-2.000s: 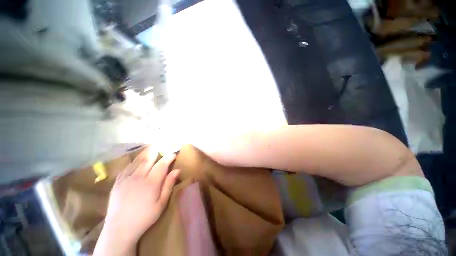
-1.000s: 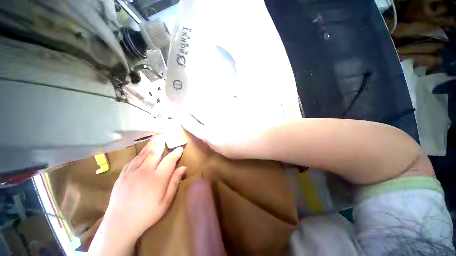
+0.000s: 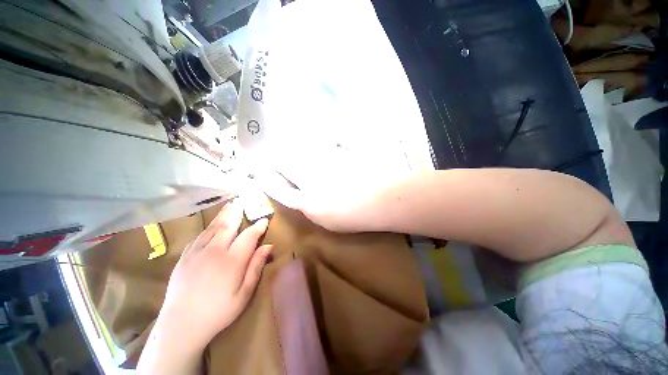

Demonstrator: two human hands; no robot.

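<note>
The brown bag panel point(image 3: 373, 282) lies folded in front of me, its far end under the white sewing machine head point(image 3: 88, 161). A pinkish-mauve band point(image 3: 297, 315) runs down its middle. A small cream tab point(image 3: 256, 207) sits on the panel by my left fingertips. My left hand point(image 3: 220, 275) lies flat on the panel with its fingers a little apart. My right hand point(image 3: 329, 201) rests at the panel's far edge; its fingers are washed out by glare, so its grip cannot be told. The needle area is overexposed.
The white board point(image 3: 351, 88) is behind my right hand. A dark padded surface point(image 3: 505, 95) with a black cord stands at the right. A dark knob point(image 3: 192, 71) is on the machine. A yellow strip point(image 3: 155, 240) lies at left. White sheets point(image 3: 630, 154) and brown pieces are at far right.
The view has shifted and sharpened, so the machine's knob and lettering now show. Both hands keep nearly the same place on the brown panel.
</note>
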